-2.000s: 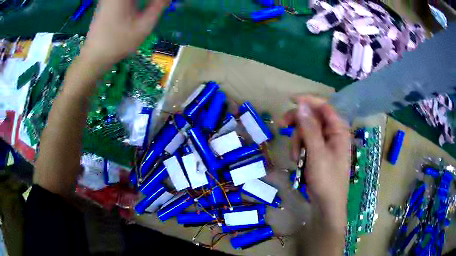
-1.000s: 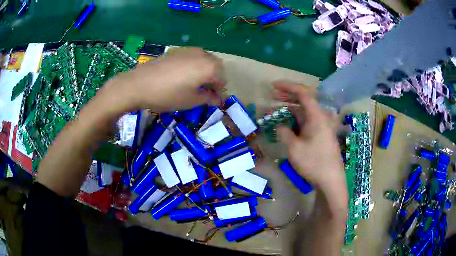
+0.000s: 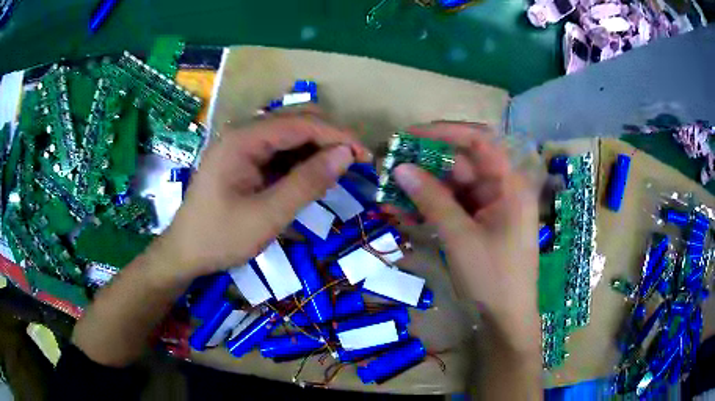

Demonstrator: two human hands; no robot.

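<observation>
My right hand (image 3: pixel 478 204) holds a small green circuit board (image 3: pixel 415 166) between thumb and fingers, right of centre. My left hand (image 3: pixel 259 188) is just left of the board, thumb and forefinger pinched together near its edge; whether a lead is between the fingertips cannot be told. Blue battery cells (image 3: pixel 310 282) with red, black and orange leads lie heaped below the hands. Several carry white pads (image 3: pixel 367 335). The left hand and wrist cover part of the heap.
Green board panels (image 3: pixel 94 157) are piled at the left. More panels (image 3: pixel 576 251) stand in a strip at right, with wired blue cells (image 3: pixel 666 290) beyond. A grey metal plate (image 3: pixel 611 90) crosses the upper right. Pink housings (image 3: pixel 619 23) lie on the green belt (image 3: pixel 345 35).
The left hand has come down beside the board, level with the right hand. The board is now held up flat in the right fingers. A blue cell with a white pad now shows above the left hand.
</observation>
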